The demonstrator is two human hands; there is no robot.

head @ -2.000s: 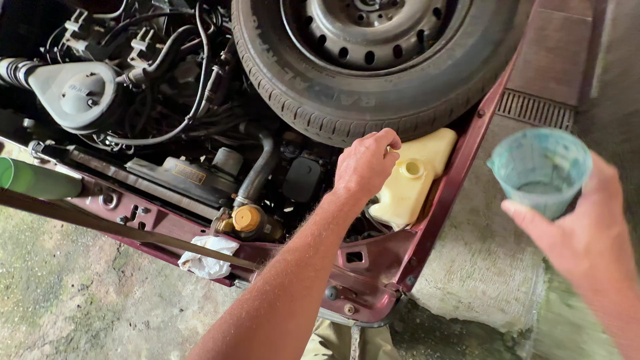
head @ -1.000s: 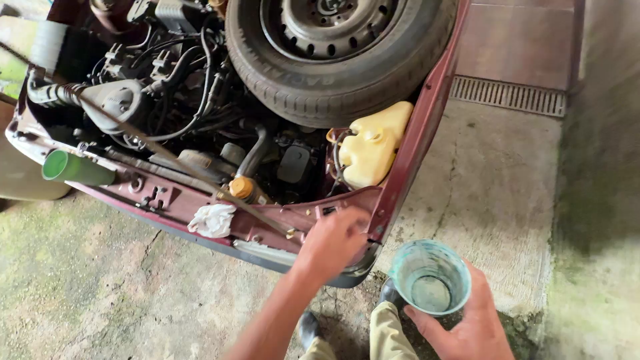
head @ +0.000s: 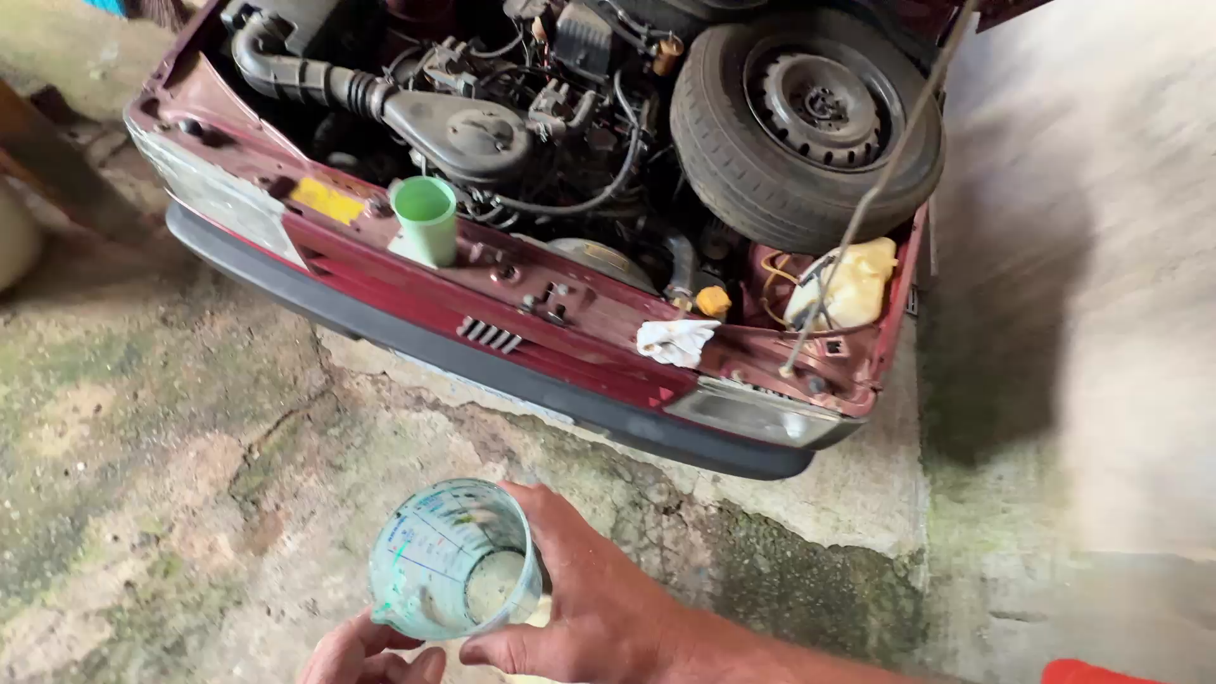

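Observation:
A clear plastic measuring cup (head: pixel 456 560) with greenish stains is tilted so that I look into it. My right hand (head: pixel 598 598) grips it from the right, thumb below and fingers behind. At its lower left edge is my left hand (head: pixel 370 655), partly cut off by the frame, with fingers close under the spout; whether they touch it I cannot tell. Beyond the hands, a green plastic cup (head: pixel 427 223) stands on the car's front panel. A crumpled white cloth (head: pixel 674 342) lies farther right, near the orange-yellow cap (head: pixel 712 302). The pale yellow plastic reservoir (head: pixel 860 285) sits in the right front corner.
The open engine bay holds a spare wheel (head: pixel 817 123) and an air filter housing (head: pixel 475 138). A thin hood prop rod (head: pixel 869 195) slants across the right side. The dark bumper (head: pixel 494 385) edges the car above a cracked, mossy concrete floor (head: pixel 237 494).
My right hand has carried the measuring cup left, away from the car's right side. My left hand has left the area near the reservoir and is now by the cup. The view has shifted.

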